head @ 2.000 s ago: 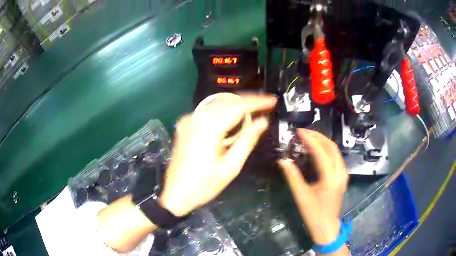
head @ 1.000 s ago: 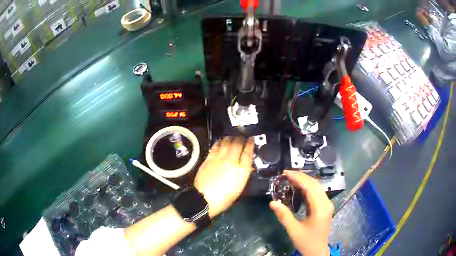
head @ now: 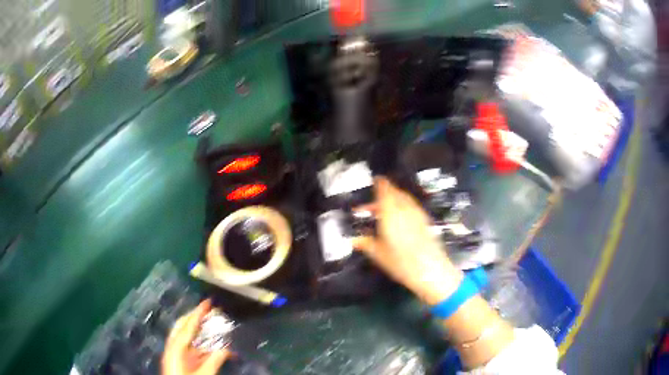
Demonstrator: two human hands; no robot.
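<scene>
The frame is blurred. My left hand [head: 189,344] is at the lower left, cut by the bottom edge, and holds a silver round electronic module [head: 214,331]. My right hand [head: 403,238], with a blue wristband, reaches over the left station of the black test fixture [head: 411,80]. Its thumb and index are around a small dark and silver module [head: 363,214] at the nest; whether it is seated cannot be told. The left station's red clamp handle [head: 348,11] is raised. The right station's red handle [head: 497,138] hangs down at the right.
The black digital meter [head: 275,165] shows unreadable red digits. A cream tape ring [head: 213,253] and a white marker [head: 238,287] lie at its foot. A blister tray [head: 139,322] is lower left, a blue bin [head: 554,293] lower right. Stacked product trays [head: 565,102] stand beyond the fixture.
My left hand has left the fixture for the lower left and now holds a module. My right hand has moved up from in front of the fixture to the left station.
</scene>
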